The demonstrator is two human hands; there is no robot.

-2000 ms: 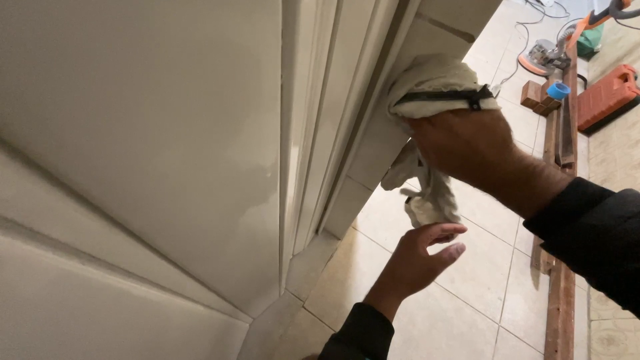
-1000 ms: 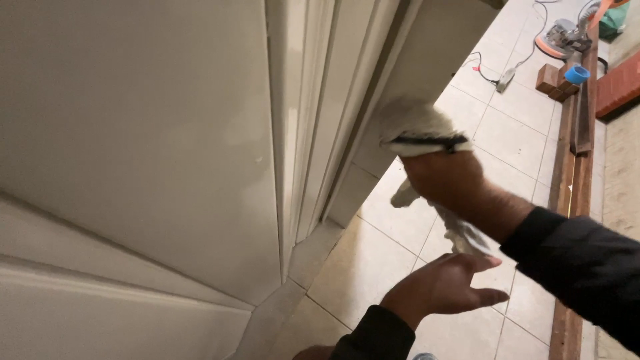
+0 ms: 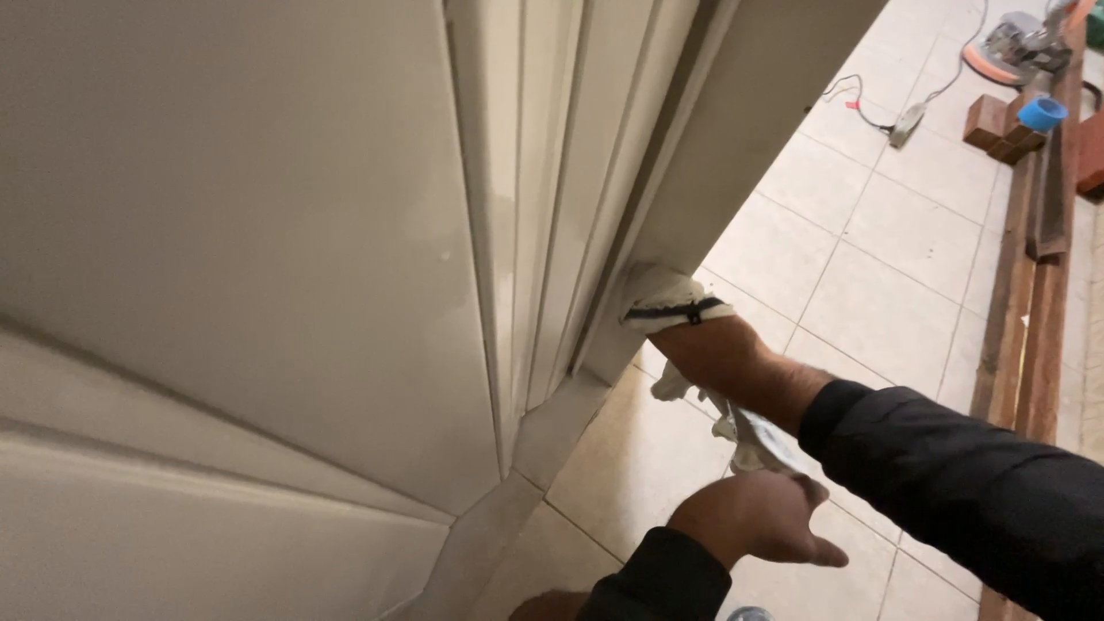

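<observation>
My right hand [image 3: 720,349] presses a bunched white cloth [image 3: 668,297] with a dark band against the lower part of the white door frame [image 3: 733,129]. Part of the cloth hangs below that wrist, down to my left hand [image 3: 755,517]. My left hand is at the hanging end, thumb and a finger extended; its grip on the cloth is partly hidden. A white panelled door [image 3: 259,216] fills the left side of the view. Both arms wear dark sleeves.
Tiled floor [image 3: 897,276] lies beyond the frame. Along the right are wooden beams [image 3: 1005,336], wooden blocks [image 3: 987,121], a roll of blue tape [image 3: 1042,113], a power tool [image 3: 1013,47], a corded plug or socket [image 3: 906,125] and a red case [image 3: 1092,155].
My right hand has moved the cloth down along the door frame toward the floor. My left hand has also moved lower, staying by the cloth's hanging end.
</observation>
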